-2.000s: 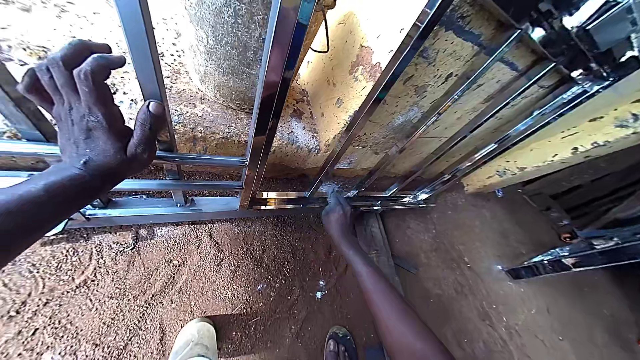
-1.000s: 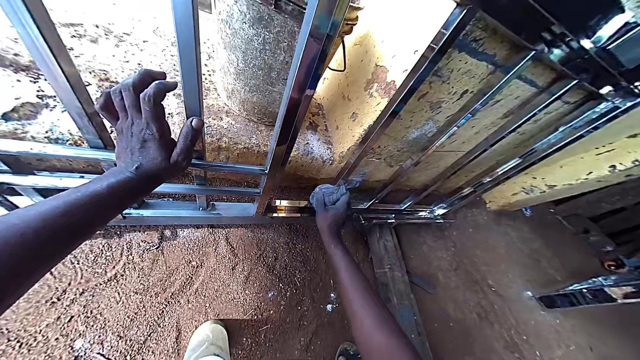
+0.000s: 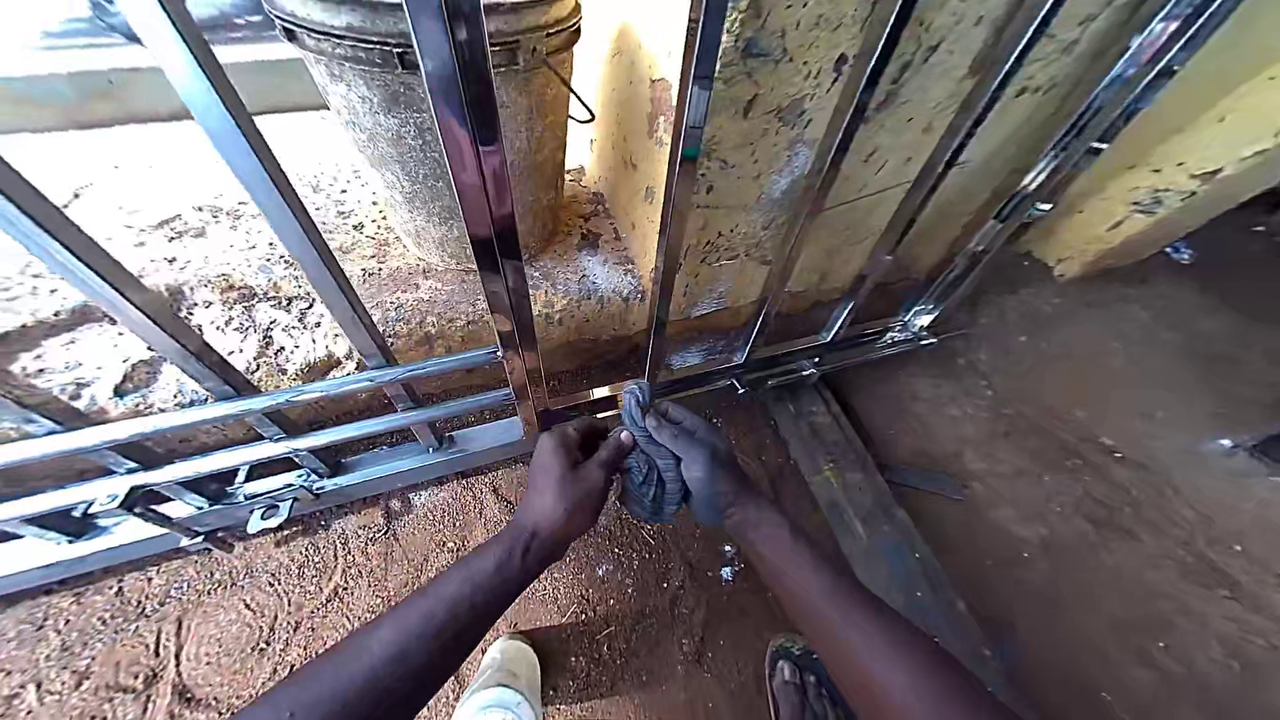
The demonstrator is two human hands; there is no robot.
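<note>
A crumpled dark grey cloth [image 3: 655, 470] hangs between my two hands in front of the bottom rail of a shiny metal gate [image 3: 475, 190]. My right hand [image 3: 700, 460] grips it from the right, its fingers greyish. On the cloth's left side, my left hand [image 3: 575, 470] pinches its edge between thumb and fingers. Just behind the hands, the lower rail [image 3: 605, 397] shows a bright golden reflection. Polished square uprights rise from it, and two round horizontal bars [image 3: 300, 440] run off to the left.
A dirty plastic bucket [image 3: 430, 150] stands behind the gate, beside a worn yellow wall [image 3: 780, 160]. A wooden plank [image 3: 870, 510] lies on the reddish soil at right. My feet are at the bottom, one in a sandal [image 3: 800, 680]. Metal tabs [image 3: 270, 514] stick out from the lower left rail.
My left hand, raised with spread fingers over the left part of the gate before, has come down and right to the cloth in my right hand. The view has moved closer to the lower rail.
</note>
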